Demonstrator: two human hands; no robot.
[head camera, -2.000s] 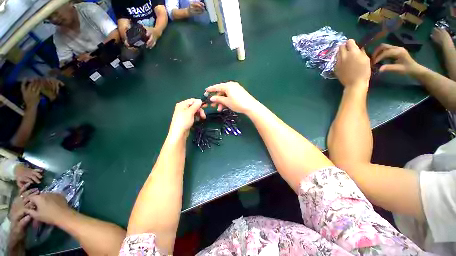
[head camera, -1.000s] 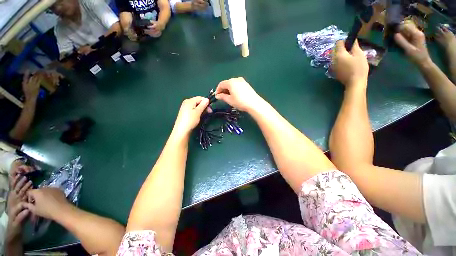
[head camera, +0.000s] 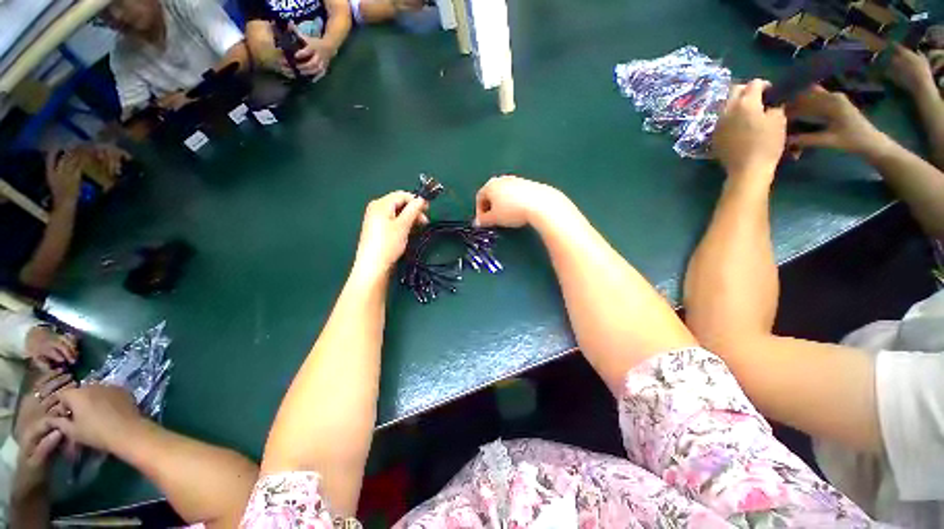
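Note:
My left hand (head camera: 389, 226) is closed around a small bunch of short black cables (head camera: 428, 187), whose pale metallic tips fan out above the fist. My right hand (head camera: 507, 203) is to the right of it, apart from it, with thumb and fingertips pinched at the upper right edge of the loose cables; whether it grips one is too small to tell. The loose pile of black cables (head camera: 435, 271) lies on the dark green table just below both hands, in an arc with shiny whitish and bluish tips towards me.
A shiny crinkled heap of poly bags (head camera: 678, 98) lies at right beside a neighbour's hands, which hold a black box. Open cartons (head camera: 797, 31) stand at upper right. Another bag heap (head camera: 135, 372) and a dark lump (head camera: 157, 267) lie left. A pale post (head camera: 489, 47) stands ahead.
My right hand has moved right and slightly down, away from my left hand. The held tips now fan out in view. The right neighbour's hands have shifted around a black box.

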